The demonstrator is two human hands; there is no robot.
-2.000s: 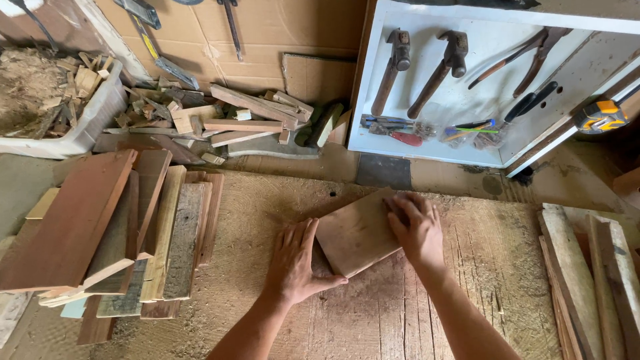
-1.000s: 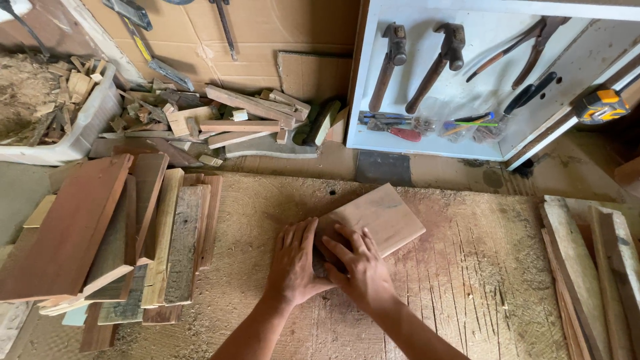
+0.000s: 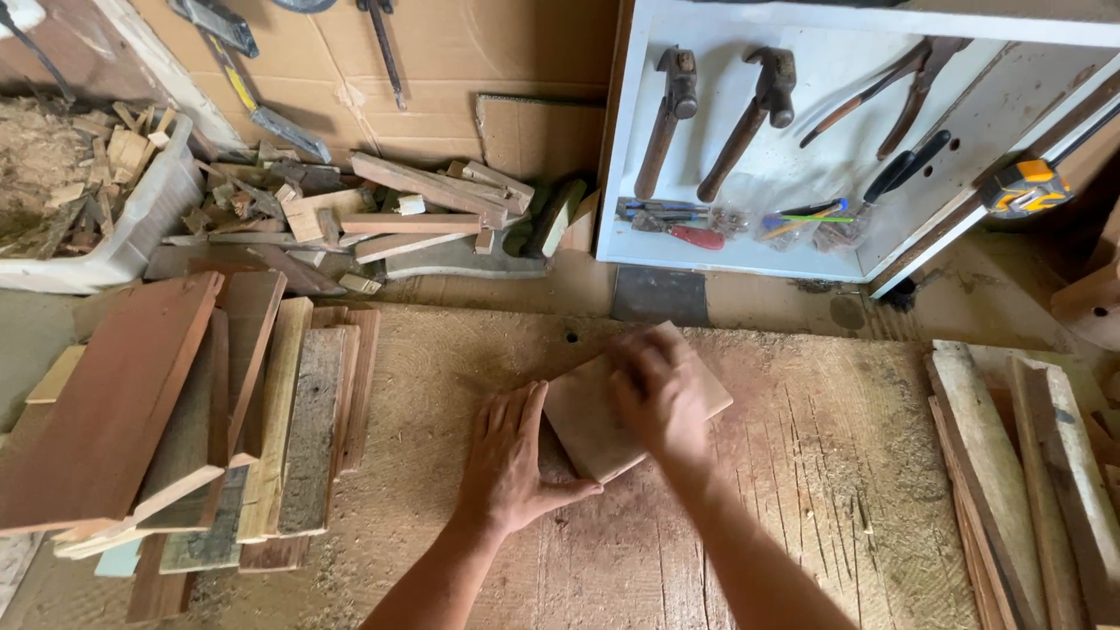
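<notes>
A flat rectangular wooden block [image 3: 591, 411] lies at an angle on the rough wooden workbench [image 3: 420, 525]. My left hand [image 3: 512, 459] rests beside it, fingers along its left corner and thumb stretched along the near edge, bracing it. On the block's top presses my right hand [image 3: 661, 385], blurred, with its fingers curled. Whether something thin is under those fingers cannot be told.
Stacked boards [image 3: 114, 402] lie at the left, more wood strips [image 3: 989, 455] at the right. Behind are offcuts [image 3: 420, 223], a plastic bin of scraps [image 3: 157, 219], and a white cabinet [image 3: 744, 258] holding hammers [image 3: 752, 122], pincers [image 3: 914, 87] and a tape measure [image 3: 1024, 188].
My right hand was at the block's right end, then near its left side, and is now over its upper middle. My left hand stays beside the block.
</notes>
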